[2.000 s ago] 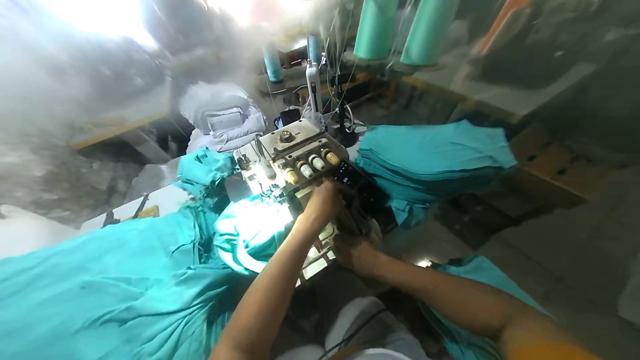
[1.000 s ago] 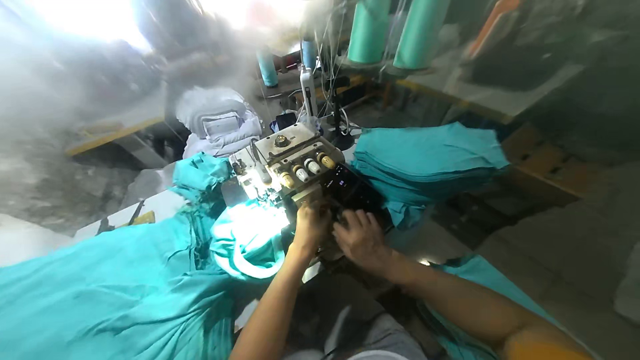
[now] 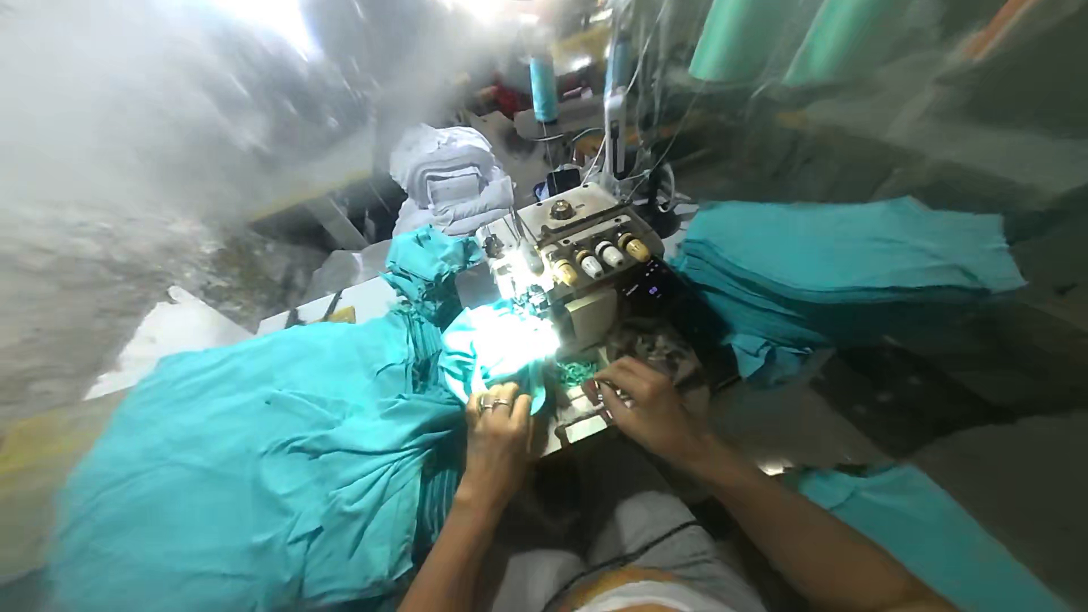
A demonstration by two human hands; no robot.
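Note:
A serger sewing machine [image 3: 586, 229] with several tension knobs stands at the centre, its lamp glaring on a teal fabric piece [image 3: 489, 344] by the needle area. My left hand [image 3: 499, 429], with rings on it, rests on the near edge of that piece, fingers bent; whether it grips the cloth cannot be told. My right hand [image 3: 646, 404] is at the machine's front right, thumb and forefinger pinched on a small dark reddish object [image 3: 592, 391] that is too small to name. Teal thread scraps [image 3: 576, 372] lie just left of those fingertips.
A large heap of teal fabric [image 3: 255, 450] spreads over the left side. Stacked teal pieces [image 3: 833, 255] lie right of the machine, with more teal cloth [image 3: 926, 535] at lower right. White folded cloth [image 3: 455, 183] sits behind. Thread cones [image 3: 739, 38] hang into view above.
My left hand has moved from the machine's front, beside my right hand, leftward to the lit teal piece. My right hand has come lower and nearer to the machine's front edge.

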